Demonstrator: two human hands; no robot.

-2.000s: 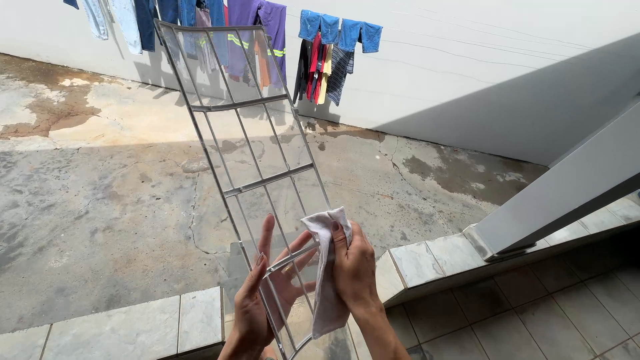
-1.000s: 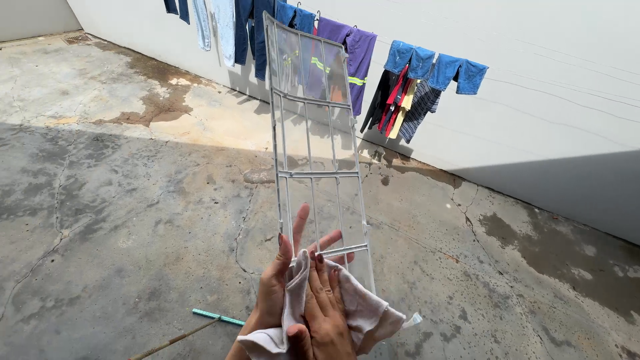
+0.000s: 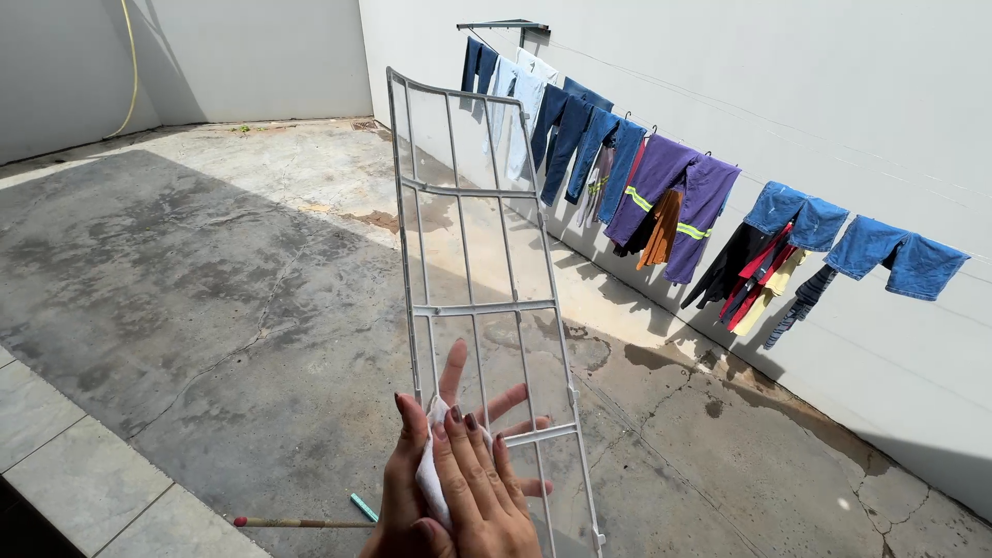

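Note:
A long mesh filter screen with a grey plastic frame (image 3: 487, 308) stands tilted upward in front of me. My left hand (image 3: 407, 473) supports its lower part, thumb at the left edge and fingers spread behind the mesh. On the near side, my right hand (image 3: 484, 492) lies flat with fingers extended, pressing a white cloth (image 3: 432, 473) against the lower left of the screen. Most of the cloth is hidden under the right hand. The bottom end of the frame runs out of view.
Jeans (image 3: 549, 139), purple trousers (image 3: 651, 186) and denim shorts (image 3: 891, 256) hang along the white wall (image 3: 775, 85). A stick (image 3: 302, 523) and a turquoise piece (image 3: 363, 508) lie low, left of my hands. A tiled ledge (image 3: 101, 480) borders the concrete floor (image 3: 209, 310). A yellow hose (image 3: 133, 70) hangs far left.
The cloth, spread out below both hands a second ago, is now bunched under my right hand at the frame's left side. The view has swung toward the yard's far corner.

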